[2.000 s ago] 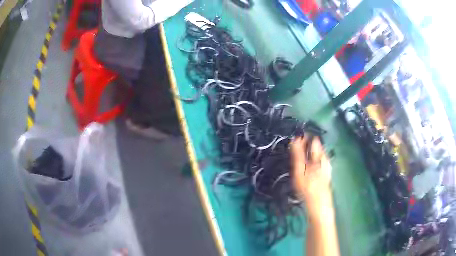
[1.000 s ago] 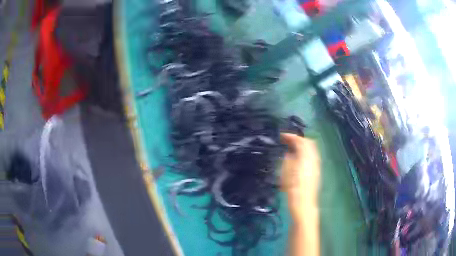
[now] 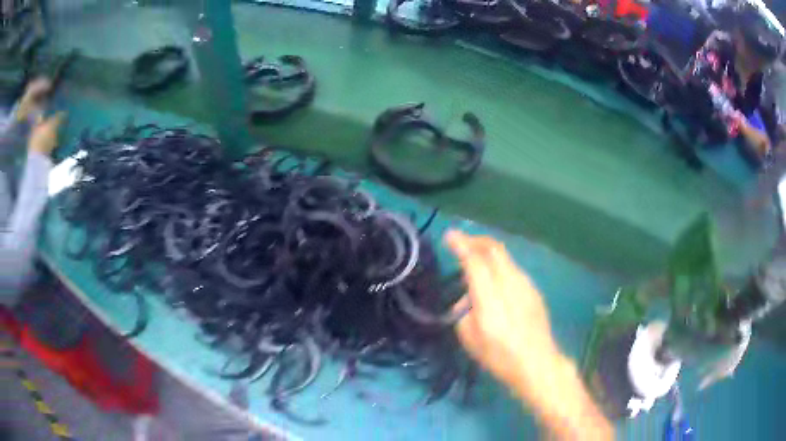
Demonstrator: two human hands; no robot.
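Observation:
A large tangled pile of thin black crescent pieces (image 3: 258,232), some shining grey, lies on the teal benchtop (image 3: 379,400). My right hand (image 3: 491,301) comes in from the lower right, and its fingers are at the right end of the pile. Dark crescents lie against the fingers, partly hidden by them. The hand is blurred, and I cannot tell whether it grips a piece. My left hand is not in view.
Black headbands (image 3: 427,151) lie spaced on the green conveyor (image 3: 560,146) behind the pile. A green post (image 3: 220,77) rises at its near edge. A press with white parts (image 3: 651,366) is at the right. Another worker's hands (image 3: 39,116) are at the far left.
The view has swung right, bringing the press in. The clear plastic bag has gone out of view. My right hand stays at the pile's conveyor-side end.

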